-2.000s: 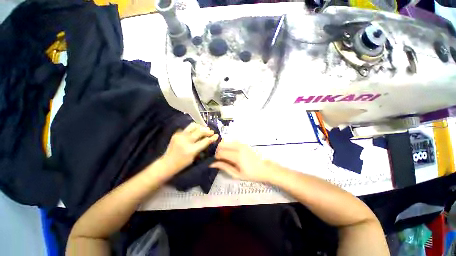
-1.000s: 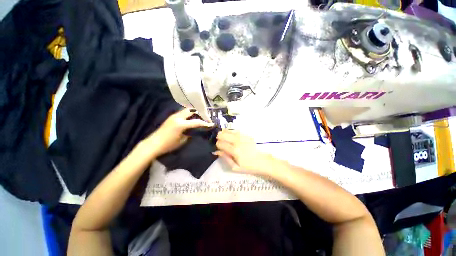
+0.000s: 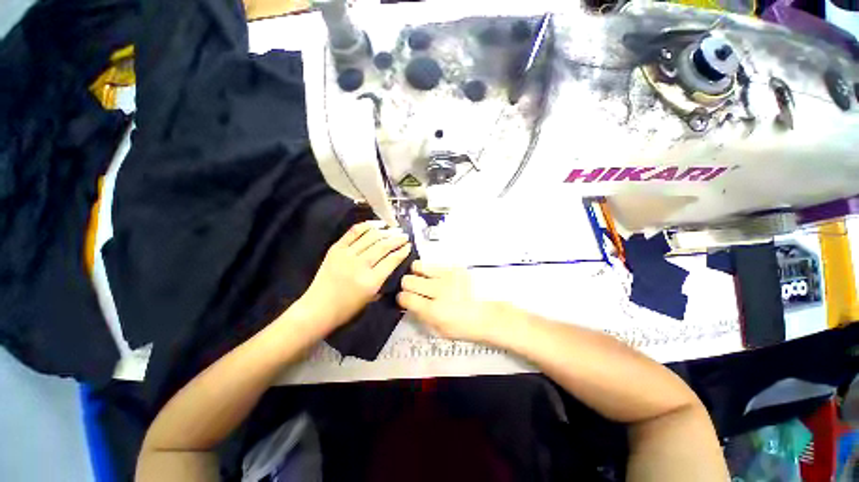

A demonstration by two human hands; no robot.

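The black garment piece (image 3: 217,207) lies left of the needle, and its right edge reaches the presser foot (image 3: 407,218). My left hand (image 3: 358,268) lies on the cloth with fingertips just in front of the foot. My right hand (image 3: 438,297) has its fingertips on the cloth's right edge, a little nearer me. A corner of black cloth (image 3: 367,334) hangs toward the table's front from under my hands. The white sewing machine head (image 3: 452,104) stands over the work. The needle tip is too small to make out.
Small navy-black fabric pieces (image 3: 657,278) lie under the machine arm, beside blue and orange sticks or snips (image 3: 605,231). A narrow black strip (image 3: 758,294) and a yellow strip (image 3: 836,273) are at right. A red basket (image 3: 822,433) is at lower right.
My left hand has moved right and toward me and now lies flatter on the cloth. My right hand has shifted slightly nearer me. The cloth around the foot has been turned and smoothed.
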